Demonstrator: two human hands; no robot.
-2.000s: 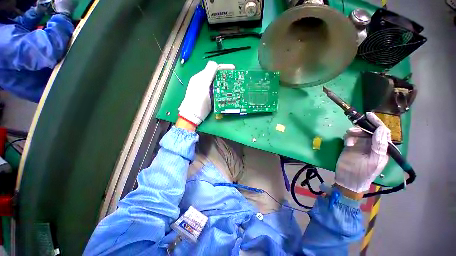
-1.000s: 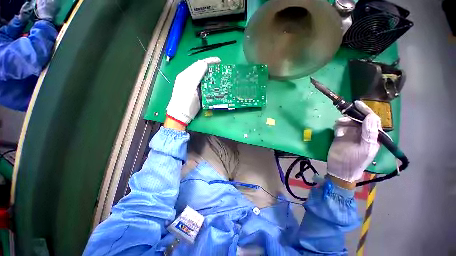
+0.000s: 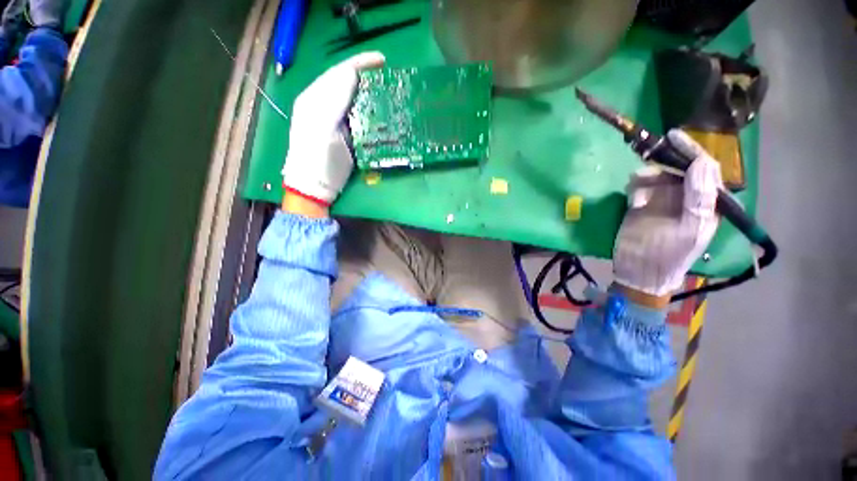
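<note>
My left hand (image 3: 322, 131), in a white glove with a red cuff edge, holds a green printed circuit board (image 3: 423, 115) by its left side. The board's face with white markings is towards me, above the green mat. My right hand (image 3: 667, 216), in a white glove, holds a soldering iron (image 3: 639, 139) like a pen. The iron's tip points up and left and is apart from the board. Its black cord loops down behind my right hand.
A green conveyor (image 3: 141, 207) with a metal rail runs at left. On the green mat (image 3: 536, 207) are a blue pen-like stick (image 3: 290, 33), tweezers (image 3: 376, 34) and yellow pieces. A brownish hood (image 3: 536, 42), iron stand (image 3: 705, 89) and sponge (image 3: 719, 155) are beyond. Another person's sleeve shows top left.
The view has shifted, so the bench items sit higher in the picture and somewhat further left. Both hands keep their holds on the board and the iron.
</note>
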